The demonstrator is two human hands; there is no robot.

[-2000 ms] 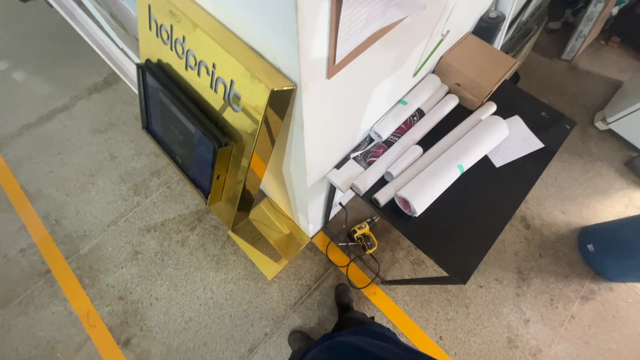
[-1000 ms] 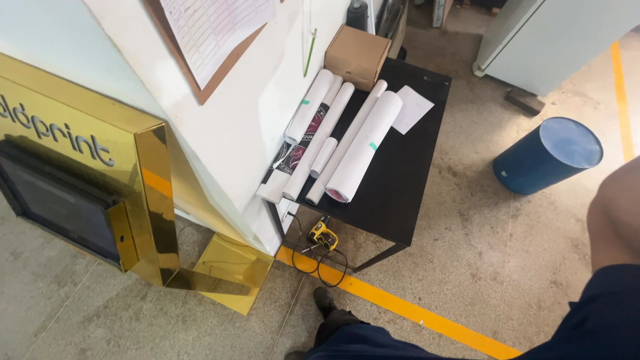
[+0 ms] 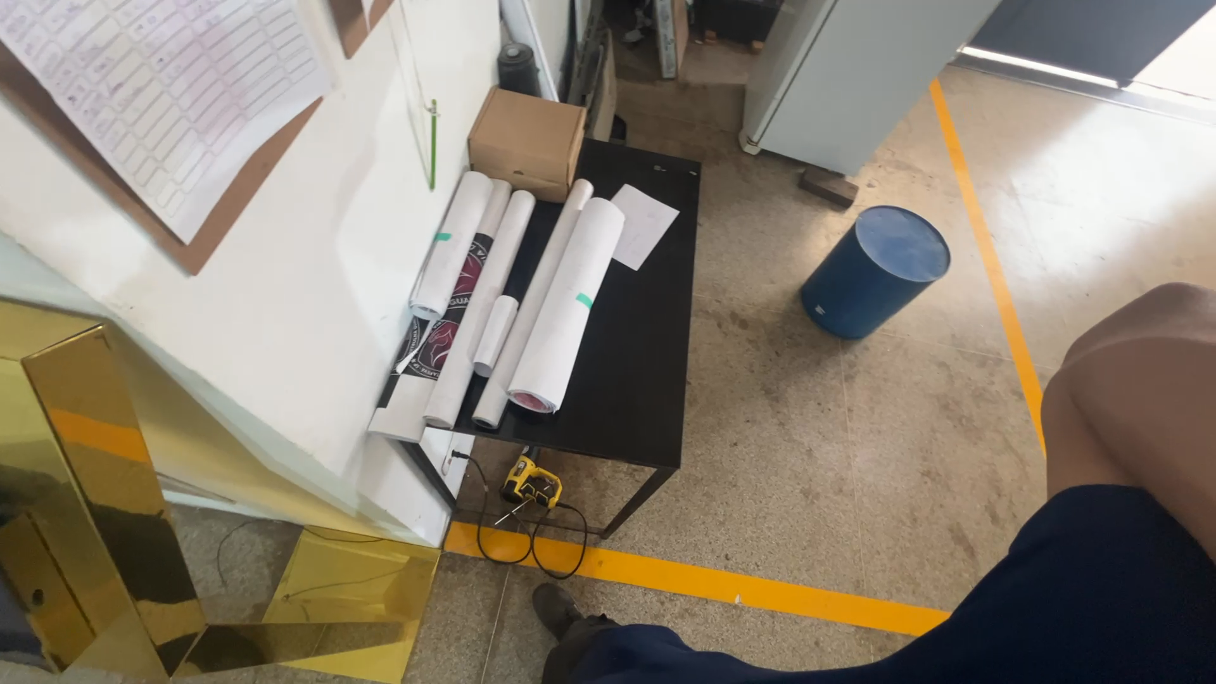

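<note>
Neither my left hand nor my right hand shows. A bare, bent arm (image 3: pixel 1130 399) comes out of dark blue clothing at the right edge; its hand is out of view. Several rolls of printed material, among them a thick white roll (image 3: pixel 570 304) with green tape, lie side by side on a black table (image 3: pixel 636 351). Behind them is a closed cardboard box (image 3: pixel 526 142), and a loose paper sheet (image 3: pixel 644 226) lies to their right. Under the table's near edge, a yellow and black corded power tool (image 3: pixel 530 483) is near the floor.
A blue drum (image 3: pixel 864 285) stands on the floor right of the table, below a pale cabinet (image 3: pixel 855 85). A gold mirrored stand (image 3: pixel 104 475) occupies the lower left, beside a white wall (image 3: pixel 266 285) with a paper-covered board. A shoe (image 3: pixel 556 610) is near the yellow floor line (image 3: pixel 684 586).
The view has swung right, away from the gold stand. The bent arm, absent from the oldest frame, now shows more fully at the right edge. The rolls and box lie as before.
</note>
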